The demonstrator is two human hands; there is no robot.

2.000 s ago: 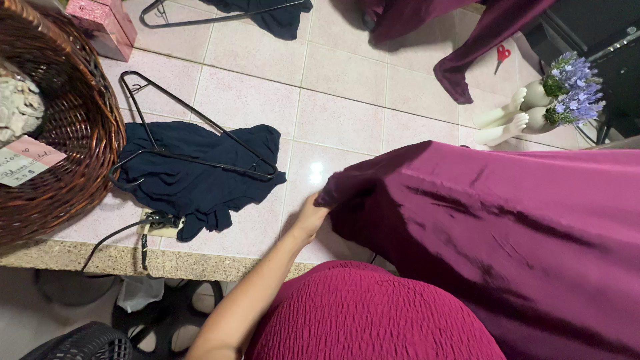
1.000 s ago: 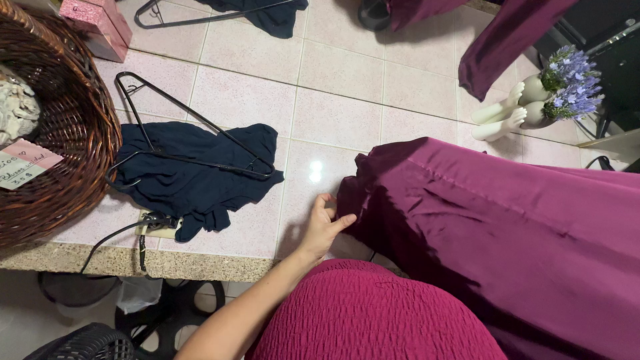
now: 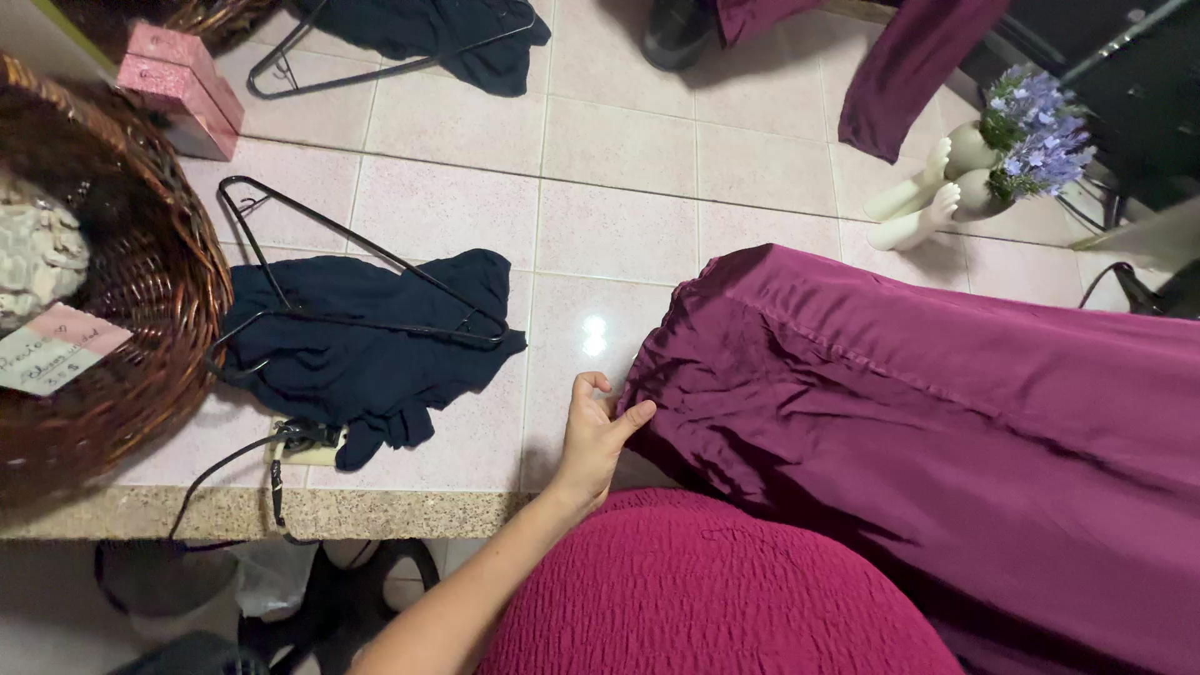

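Observation:
A purple satin-like garment (image 3: 919, 403) with a gathered edge spreads across the right side of the tiled counter and over its front. My left hand (image 3: 600, 436) is at that gathered edge; the thumb touches the cloth, and the other fingers curl apart from it, gripping nothing visible. My right hand is out of view. Left of my hand, a dark navy garment (image 3: 375, 366) lies crumpled, with a black hanger (image 3: 375, 248) on top. A power strip with black cords (image 3: 305, 441) lies at the navy garment's lower edge.
A wicker basket (image 3: 202, 272) holding a pale object and a handwritten tag stands at the left, near a pink box (image 3: 183, 89). A mirror along the back reflects the garments. A foot-shaped vase (image 3: 914, 225) with purple flowers stands against it. The counter's speckled edge (image 3: 403, 514) runs in front.
My left hand has let go of the gathered edge and moved slightly down toward me. The cloth's left end has shifted right. Red scissors seen earlier in the mirror are no longer visible.

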